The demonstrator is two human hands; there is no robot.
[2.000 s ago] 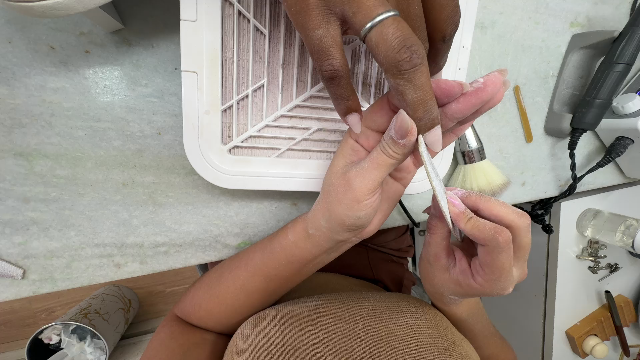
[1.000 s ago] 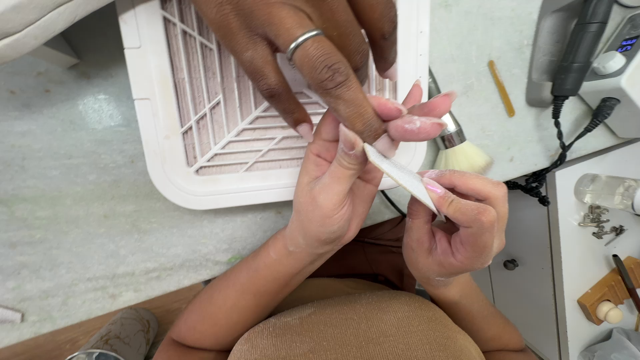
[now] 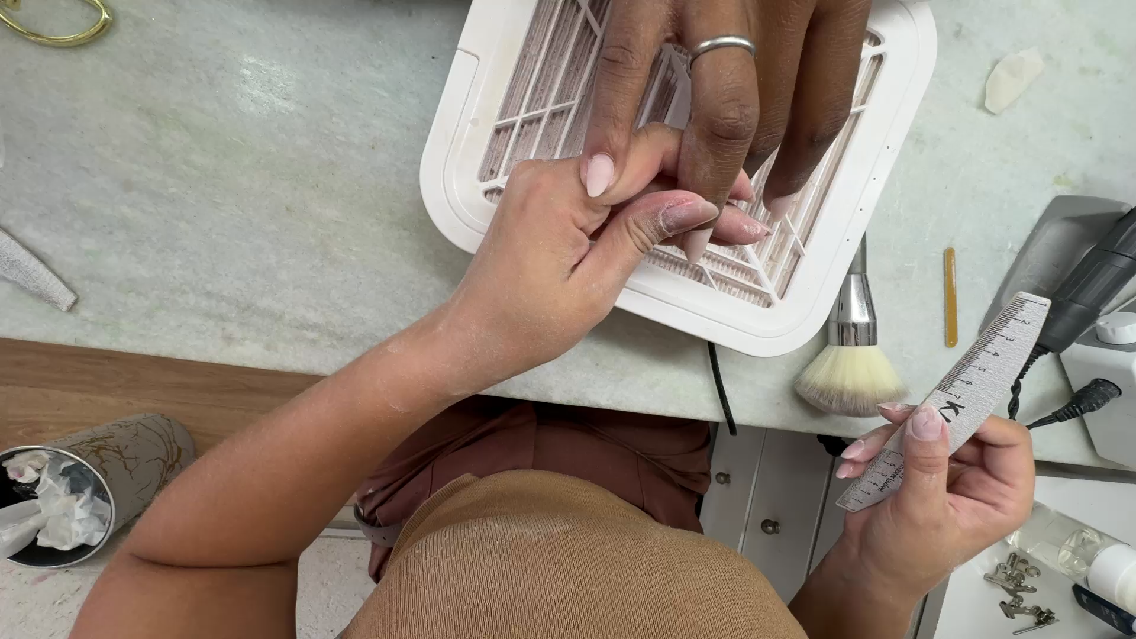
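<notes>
My left hand (image 3: 568, 240) grips a finger of another person's hand (image 3: 723, 106), my thumb resting against it near its pale, pointed nail. That hand wears a silver ring (image 3: 722, 44) and lies palm down over a white nail dust collector (image 3: 754, 342) with a slatted grille. At the lower right, my right hand (image 3: 945, 488) holds a grey nail file (image 3: 985, 364) bearing a ruler scale, tilted up to the right and apart from the nails. A pale-bristled dust brush (image 3: 852, 373) with a silver ferrule lies between the collector and the file.
An orange stick (image 3: 950, 297) and a nail drill handpiece (image 3: 1087, 284) with its cable are on the right of the marble table (image 3: 266, 222). Another file (image 3: 34, 271) lies at the left edge. Below it stands a bin (image 3: 142, 470) with tissues. Bottles and metal clips (image 3: 1016, 577) are at lower right.
My right hand has moved away from the other person's fingertip, to the lower right, with the file, whose ruled face now shows. My left hand has changed its grip on the fingers.
</notes>
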